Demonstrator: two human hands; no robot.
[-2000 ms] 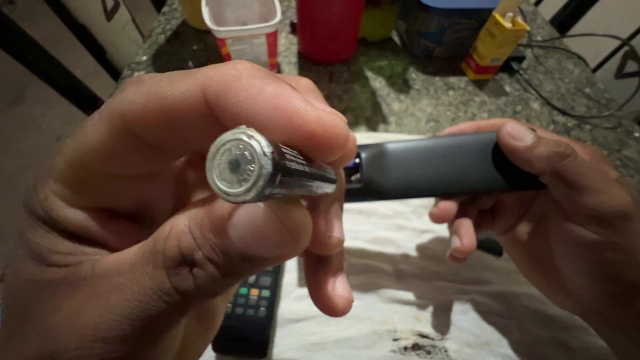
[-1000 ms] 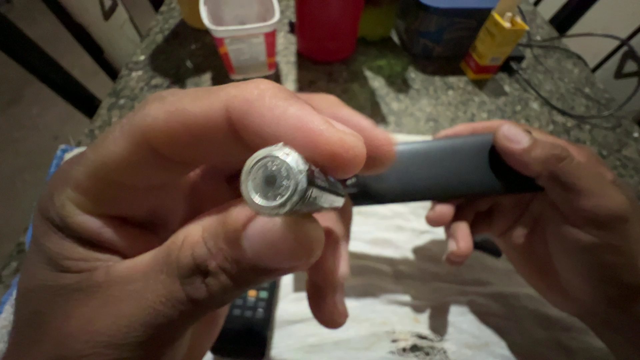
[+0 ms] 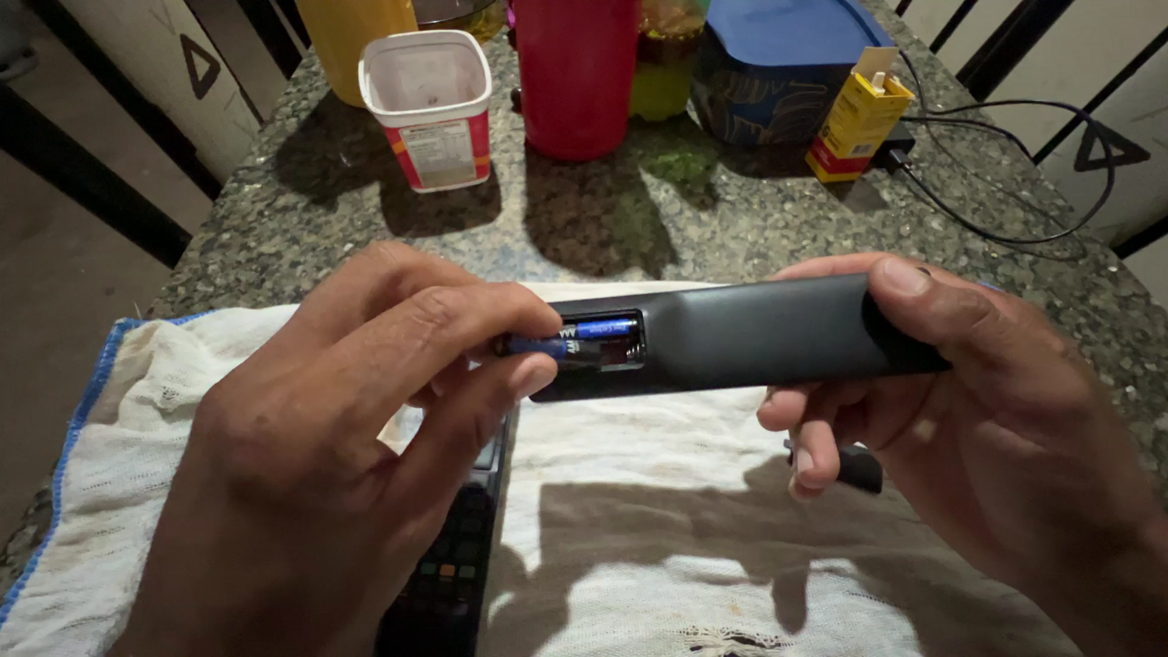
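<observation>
My right hand (image 3: pixel 967 383) holds the right end of a black remote control (image 3: pixel 757 338), its back turned up and its battery compartment open at the left. One blue AAA battery (image 3: pixel 607 327) lies in the upper part of the compartment. Between thumb and forefinger, my left hand (image 3: pixel 392 392) holds a second AAA battery (image 3: pixel 540 347), tilted at the compartment's left side with its inner end over the opening; the fingertips partly hide it. A small black plastic piece (image 3: pixel 860 467), perhaps the battery cover, lies on the cloth below my right hand.
A white cloth (image 3: pixel 630 438) with a blue edge lies on the granite table (image 3: pixel 438 242). Another remote control (image 3: pixel 447 566) rests there, partly under my left hand. Behind stand a plastic tub (image 3: pixel 438 151), a red cup (image 3: pixel 579 82), a blue-lidded container (image 3: pixel 794 32), a yellow box (image 3: pixel 853 128) and a black cable (image 3: pixel 995 239).
My left hand has brought its battery from near the camera to the remote's compartment, turning its end away from view. The compartment now shows. My right hand still holds the remote.
</observation>
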